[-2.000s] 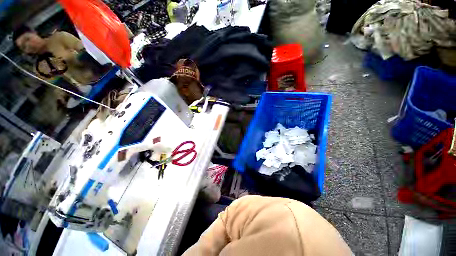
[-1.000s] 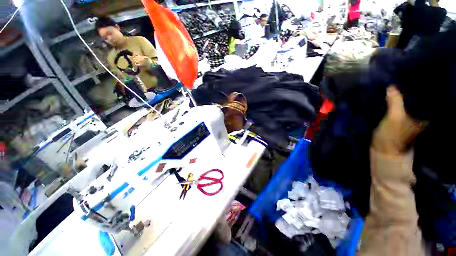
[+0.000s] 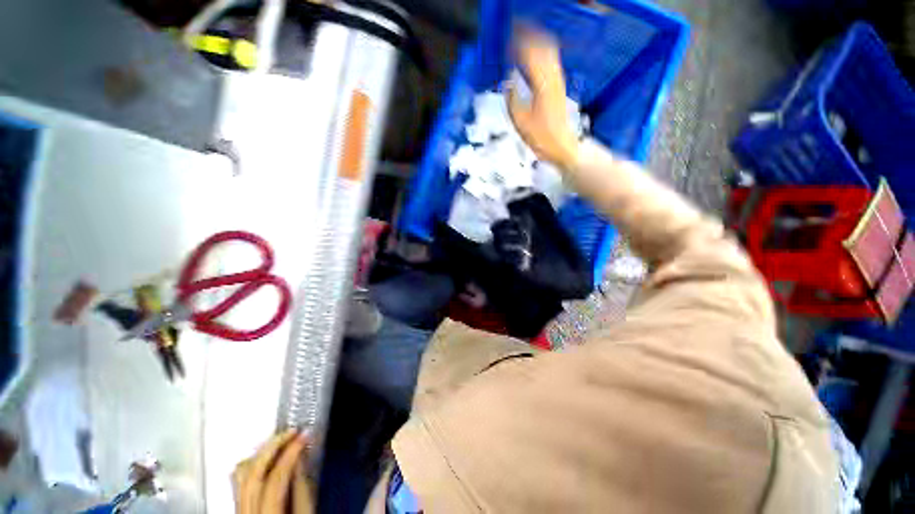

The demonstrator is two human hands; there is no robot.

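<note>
The blue crate stands beside the table with a heap of white pieces in it. A black cloth lies at its near end. My right hand is stretched over the crate, above the white pieces. It is blurred, with thumb and fingers apart and no held thing visible. My left hand rests on the table's front edge at the bottom, cut off by the picture. Its fingers lie close together, and whether it grips anything is hidden.
Red-handled scissors and yellow-black snips lie on the white table, beside its ruler-marked edge. Part of the sewing machine is at left. Another blue crate and a red plastic stool stand at right.
The large dark cloth that my right hand held up at right is gone from view, and that hand is over the crate. My left hand has appeared on the table edge. The view has tilted down.
</note>
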